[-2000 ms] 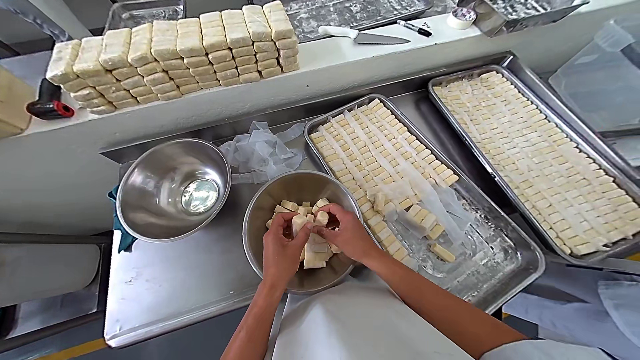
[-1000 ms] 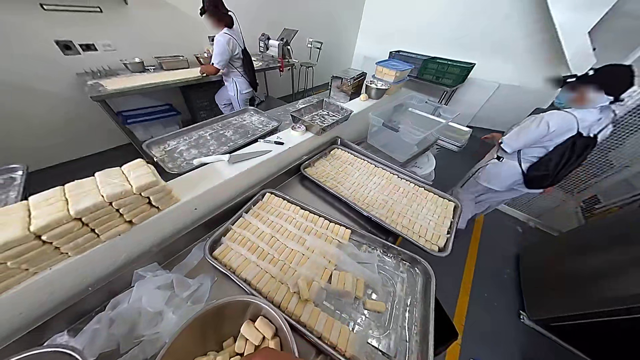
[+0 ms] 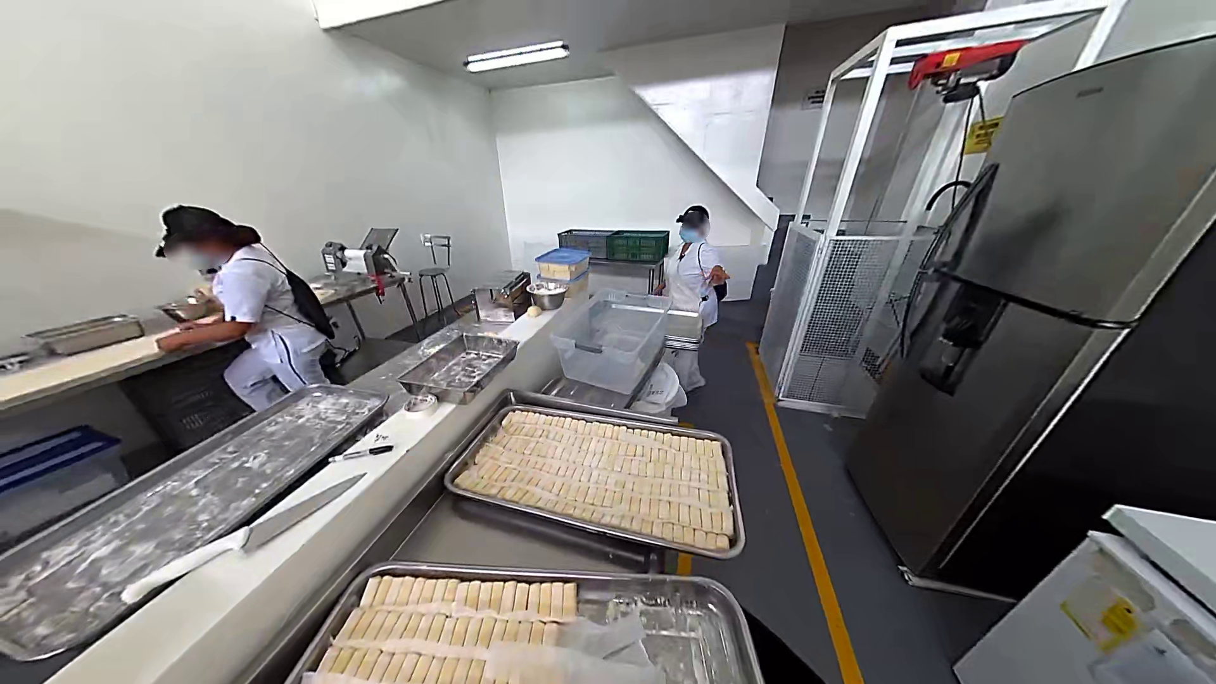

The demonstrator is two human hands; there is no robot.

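Neither of my hands shows in the head view now, so what they hold or touch is hidden. At the bottom, a metal tray (image 3: 736, 632) holds rows of pale dough pieces (image 3: 446, 632) with strips of translucent sheet (image 3: 608, 646) over them; its right part shows bare, floury metal. Behind it, a second metal tray (image 3: 736, 456) is covered with rows of similar dough pieces (image 3: 608, 465) and sheet strips. A large knife with a white handle (image 3: 185, 567) lies on the white ledge to the left, near a black marker (image 3: 361, 454) and a roll of tape (image 3: 420, 405).
A floury long tray (image 3: 199, 503) and a smaller pan (image 3: 458, 366) stand beyond the ledge. A clear plastic bin (image 3: 608, 342) is behind the trays. One person (image 3: 271, 313) works at a left table; another person (image 3: 692, 275) stands farther back. A steel refrigerator (image 3: 1045, 313) stands right.
The view has swung up and to the right. Both hands, at dough pieces over a metal bowl two seconds ago, have left the view along with the bowl. The person at the back now faces this way.
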